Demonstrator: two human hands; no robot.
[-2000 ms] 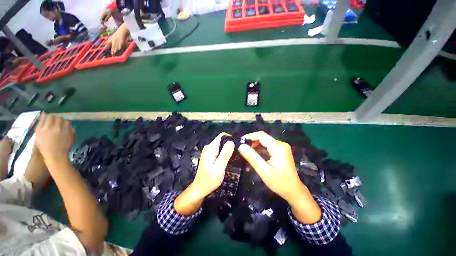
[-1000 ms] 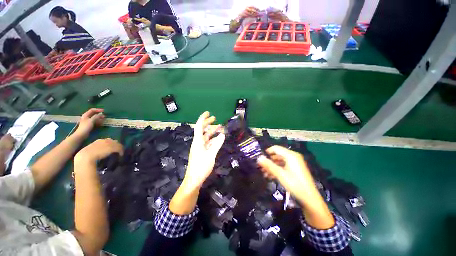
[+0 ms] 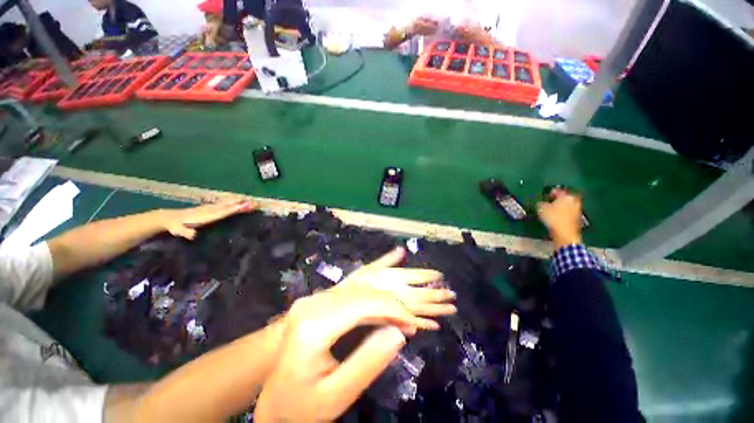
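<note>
My right hand (image 3: 562, 216) reaches over the pale edge strip onto the green belt. Its fingers are closed around the middle of a black phone (image 3: 585, 221) lying there, whose ends show on both sides. My left hand (image 3: 322, 351) is above the heap of small black pieces (image 3: 248, 248), thumb and fingers apart, with nothing visible in it. It overlaps a neighbour's hand (image 3: 413, 291), which spreads over the heap. Tweezers (image 3: 512, 347) lie on the heap at the right.
More phones lie on the belt, at the left (image 3: 266, 163), middle (image 3: 391, 187) and right (image 3: 504, 200). Grey uprights (image 3: 612, 70) stand at the right. Red trays (image 3: 475, 73) and a white device (image 3: 277, 62) are on the far side. The neighbour's other hand (image 3: 194, 216) rests near the strip.
My right hand has moved from above the heap to the belt at the right with the phone. My left hand has come lower and nearer. The neighbour's arm has stretched over the heap.
</note>
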